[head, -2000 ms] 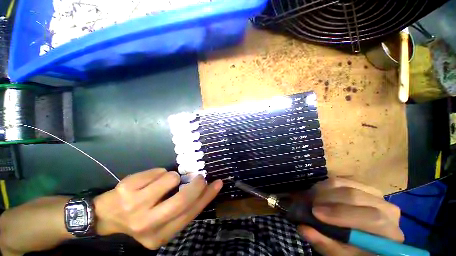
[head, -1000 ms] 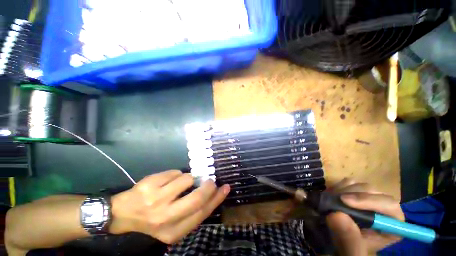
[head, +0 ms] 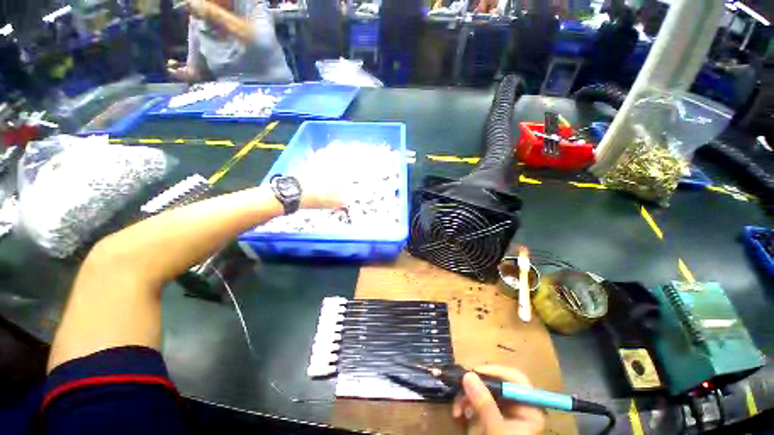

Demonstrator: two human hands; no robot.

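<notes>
The black panel of narrow strips [head: 395, 344] lies on the tan board [head: 509, 357], with white parts [head: 326, 340] lined along its left edge. My right hand [head: 501, 408] holds the soldering iron [head: 530, 396] by its black grip, the metal tip over the panel's lower part. My left arm reaches forward and my left hand [head: 327, 200] is over or in the white parts [head: 365, 170] in the blue bin [head: 322, 246]; its fingers are blurred and partly lost among them. The solder wire [head: 242, 314] hangs loose left of the panel.
The fume extractor [head: 462, 229] stands behind the board. A cup with a pale stick [head: 524, 289], a round yellowish can [head: 564, 310], a sponge stand [head: 638, 369] and a teal station [head: 704, 331] are at right. A bag of white parts [head: 85, 191] is at left. A person [head: 238, 42] is across the bench.
The view has tilted up and widened. My left hand has left the panel and solder wire and moved forward to the blue bin. My right hand still holds the iron at the panel.
</notes>
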